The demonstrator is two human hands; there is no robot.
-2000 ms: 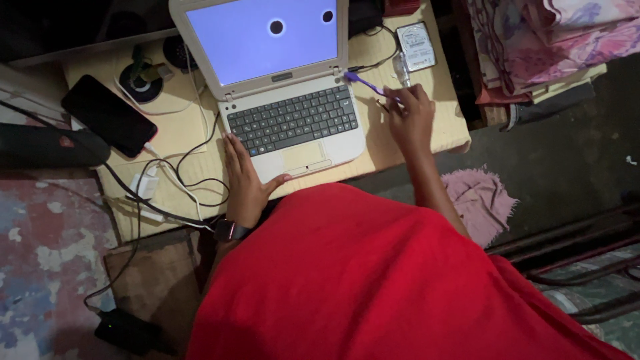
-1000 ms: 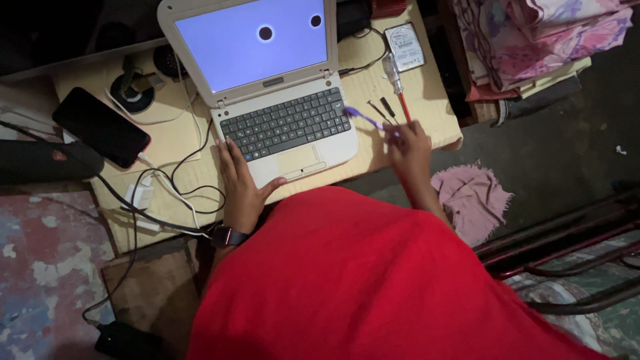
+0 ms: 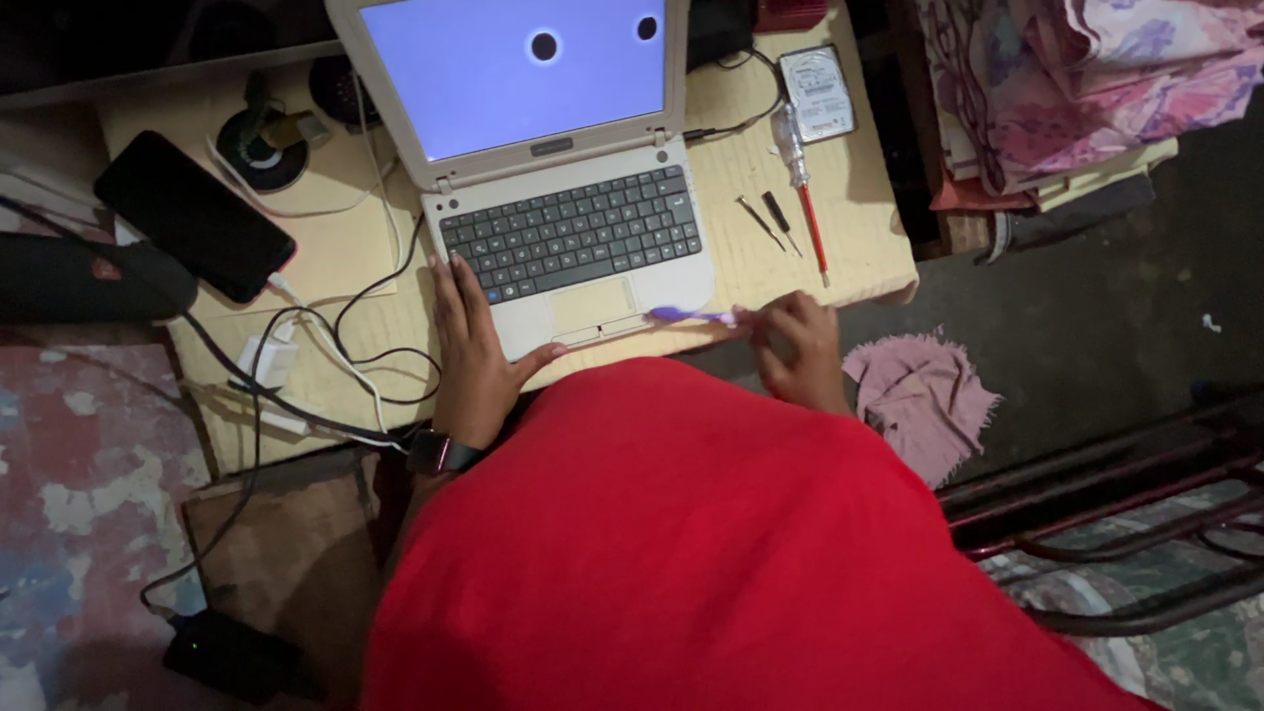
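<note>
A small white laptop (image 3: 681,286) stands unfolded on the wooden table, its screen (image 3: 523,89) lit blue with dark round spots. My left hand (image 3: 474,346) rests on the laptop's left front corner, fingers along the side edge and thumb at the front. Held in my right hand (image 3: 795,346) is a purple toothbrush (image 3: 691,316), whose head lies at the laptop's front edge, below the touchpad (image 3: 591,304). Right of the laptop lie a screwdriver with a red shaft and clear handle (image 3: 810,222), two small dark screwdrivers (image 3: 777,210) and a hard drive (image 3: 818,94).
A black smartphone (image 3: 193,217) with a white cable lies at the left, near a dark cylindrical speaker (image 3: 89,276). Black and white cables cross the table's left side. Folded cloths (image 3: 1066,99) are stacked at the right, and a pink rag (image 3: 918,400) is beyond the table edge.
My right hand has brought the toothbrush from beside the keyboard's right side down to the laptop's front edge. The left hand has stayed at the laptop's left corner.
</note>
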